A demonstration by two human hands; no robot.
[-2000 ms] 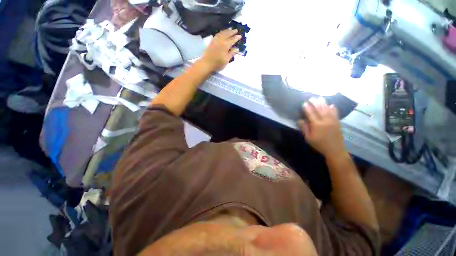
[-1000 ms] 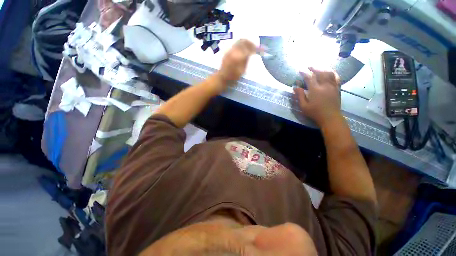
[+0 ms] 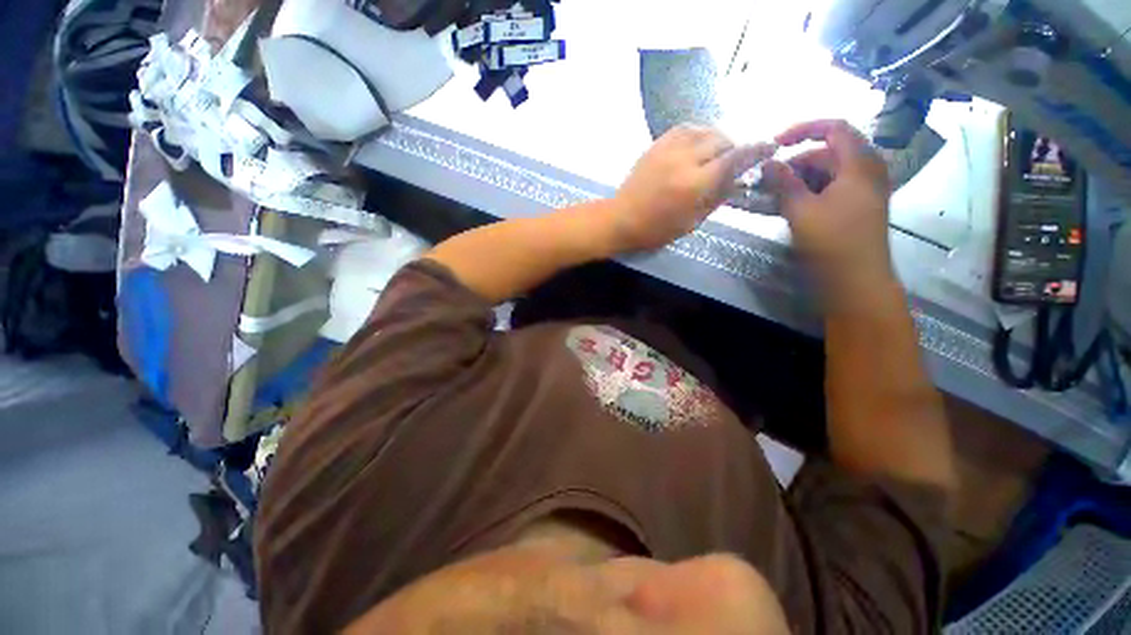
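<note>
A dark grey curved panel lies on the machine table, its middle hidden by my hands and the glare. Its right end shows near the machine head. My left hand and my right hand meet over the panel's near edge. Their fingertips pinch a tiny pale label, blurred and partly hidden. A loose pile of small black labels with white marks lies to the left of the panel. The needle area of the sewing machine is lost in bright glare.
A phone with a lit screen lies at the right, dark loop handles below it. White curved pieces and white fabric scraps lie at the left. The table's ruler-marked front edge runs below my hands. A mesh basket stands lower right.
My left hand has moved right from the label pile to meet my right hand. My right hand has lifted off the panel, its fingers now pinched. The camera view has shifted slightly.
</note>
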